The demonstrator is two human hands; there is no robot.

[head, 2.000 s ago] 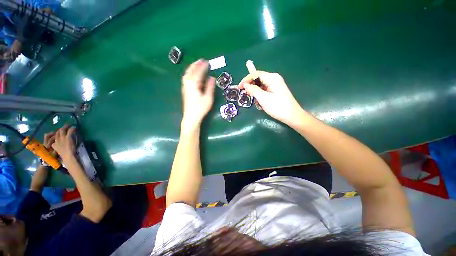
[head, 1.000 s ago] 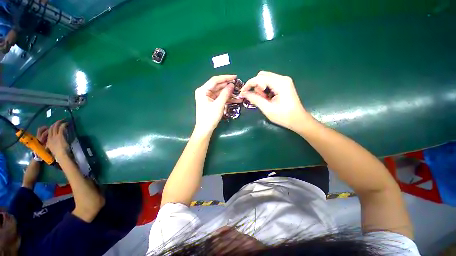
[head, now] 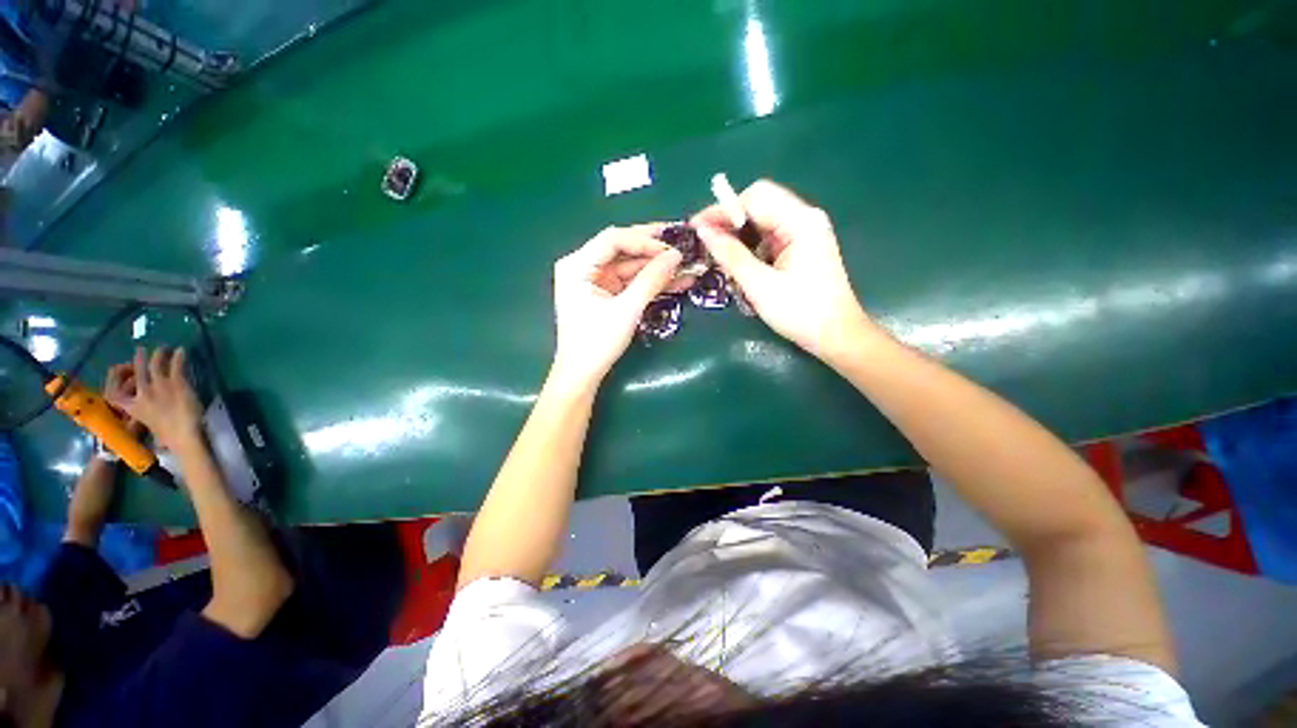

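My left hand (head: pixel 609 292) holds a small dark unit with a silver rim (head: pixel 680 242) between thumb and fingers. My right hand (head: pixel 780 268) is closed around a thin dark tool with a pale tip (head: pixel 728 196) standing out above the fingers. Its thumb and forefinger are close to the held unit; whether they touch it is too small to tell. Another unit (head: pixel 662 316) lies below my left fingers, and one more (head: pixel 708 290) lies between the hands, partly covered.
A white card (head: pixel 626 174) lies on the green belt (head: pixel 996 185) beyond my hands. A single unit (head: pixel 401 178) lies farther left. At the left, a neighbour's hands work beside an orange tool (head: pixel 100 420) with a cable and a dark bench device.
My left hand has come in from the left and taken hold of a unit. My right hand has shifted slightly, still with the tool. The lone unit has moved left along the belt.
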